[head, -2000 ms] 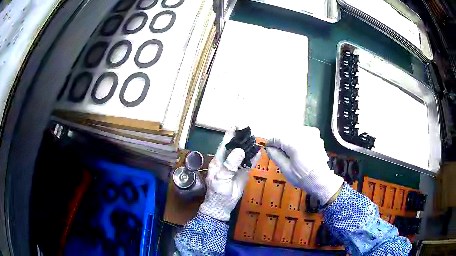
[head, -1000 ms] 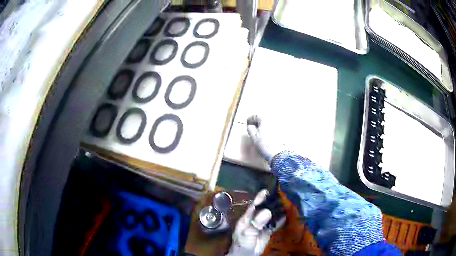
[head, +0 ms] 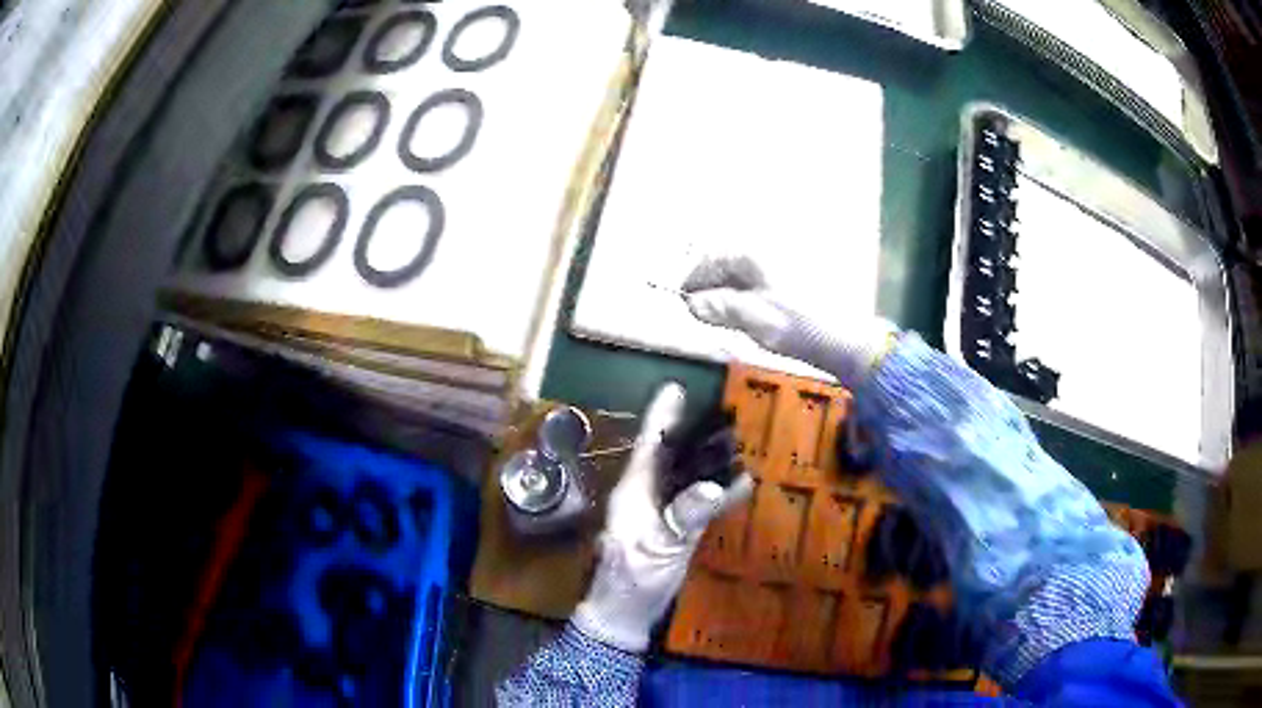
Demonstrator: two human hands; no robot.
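My left hand (head: 651, 519), in a white knit glove, holds a black moulded housing (head: 700, 454) between thumb and fingers, beside the orange pocket tray. The housing is blurred. My right hand (head: 754, 307), also gloved, is over the lower part of the white parts board (head: 741, 180). Its fingertips are pinched together near small dark specks on the board. Whether a tiny part is between them cannot be told. The orange pocket tray (head: 775, 553) lies below both hands, with black housings at its right side, partly hidden by my right sleeve.
A metal can (head: 537, 484) with an open lid stands on a brown pad (head: 519, 570). Flat rings (head: 400, 237) lie on stacked boards at left. A blue bin (head: 332, 609) is lower left. A metal tray (head: 1107, 277) with black assemblies is at right; more trays at the far edge.
The head view has shifted, so the bench things sit higher and further left. My right hand remains over the white board, its fingertips now nearer the specks. My left hand still holds the housing.
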